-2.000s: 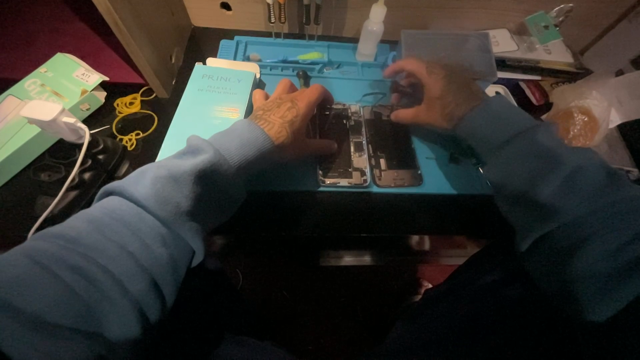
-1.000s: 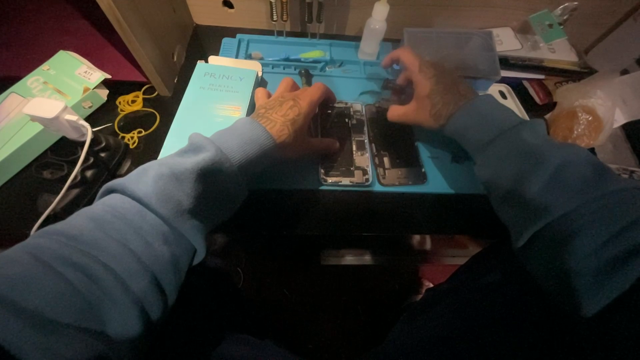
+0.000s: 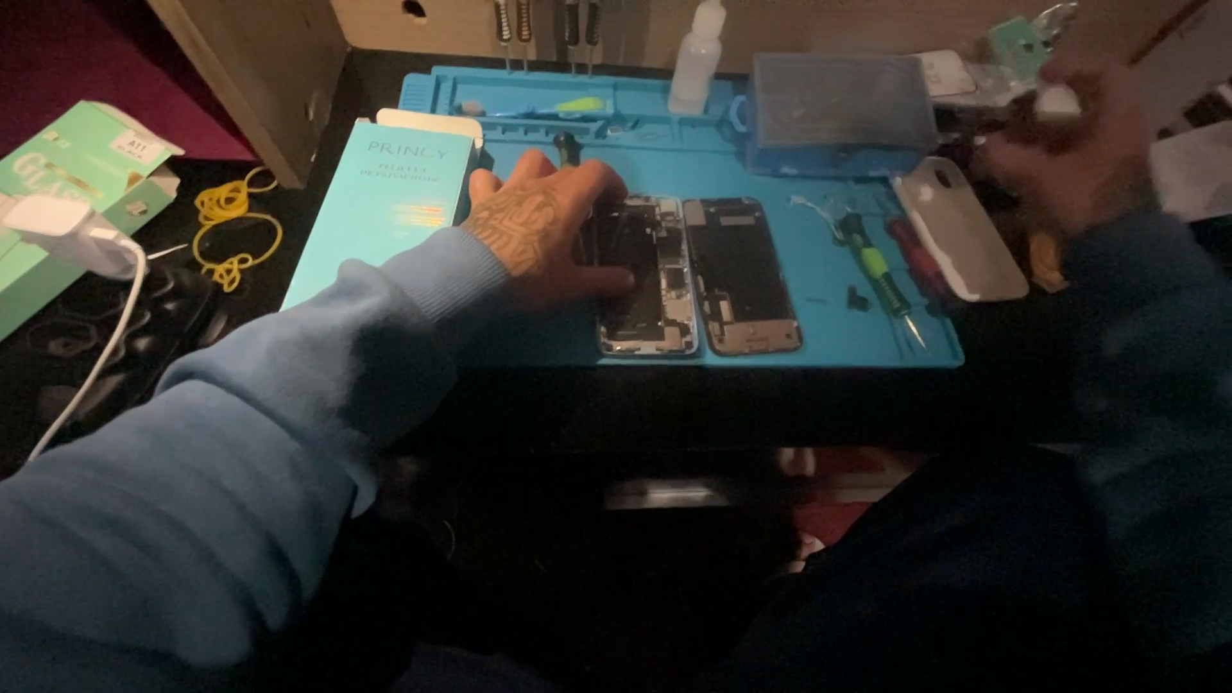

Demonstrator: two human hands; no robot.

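An opened smartphone body [image 3: 674, 279] with bare inner parts lies on a blue silicone repair mat [image 3: 539, 342]. My left hand [image 3: 549, 226] rests over its left edge, thumb across the phone, fingers spread. Right beside the body lies a detached phone screen [image 3: 748, 274], its inner side up. My right hand [image 3: 1083, 144] is blurred, off the mat at the upper right, near a small white object [image 3: 1057, 102]; whether it grips that object is unclear. A green and black screwdriver [image 3: 878, 269] lies on the mat's right part, near small dark pieces [image 3: 857, 298].
A turquoise box [image 3: 385, 192] stands left of the phone. Behind are a lidded plastic case [image 3: 842, 115] and a white dropper bottle [image 3: 697, 58]. A pale phone case [image 3: 965, 231] lies at the mat's right edge. Yellow cord [image 3: 236, 226] and a white charger [image 3: 72, 231] are at left.
My right hand has moved away from above the detached screen to the upper right, off the mat. The left hand has stayed on the phone body.
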